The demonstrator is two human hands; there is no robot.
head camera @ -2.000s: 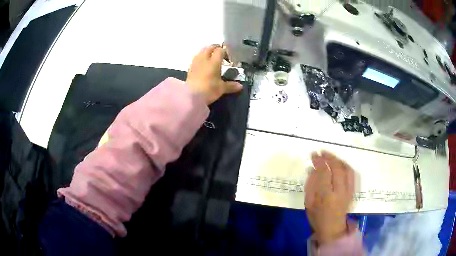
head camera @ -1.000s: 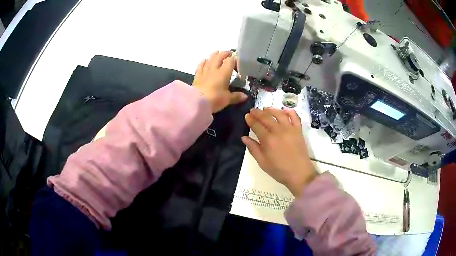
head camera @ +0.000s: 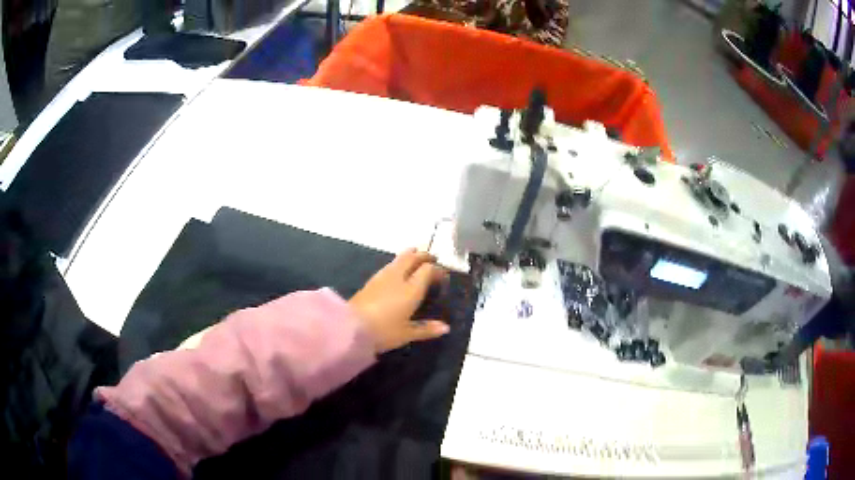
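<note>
A black fabric panel (head camera: 281, 253) lies flat on the white table, its right edge at the needle area of the white sewing machine (head camera: 525, 211). My left hand (head camera: 398, 305) rests on the panel near its upper right corner, just left of the presser foot (head camera: 483, 267). Its fingers are spread, the thumb apart, and it seems to press on the cloth without gripping it. My right hand is out of the picture. The lower part of the panel is hidden by my sleeve and the picture's bottom edge.
A clear plastic bag with black pieces (head camera: 591, 300) and small black squares (head camera: 640, 352) lie on the machine bed. Thread snips (head camera: 745, 436) lie at the right. An orange-lined bin (head camera: 506, 75) stands behind the table. Black fabric (head camera: 94, 159) lies at the left.
The view has tilted up, bringing the orange-lined bin into sight. My right hand has left the machine bed and the picture. My left hand has stayed on the panel by the needle.
</note>
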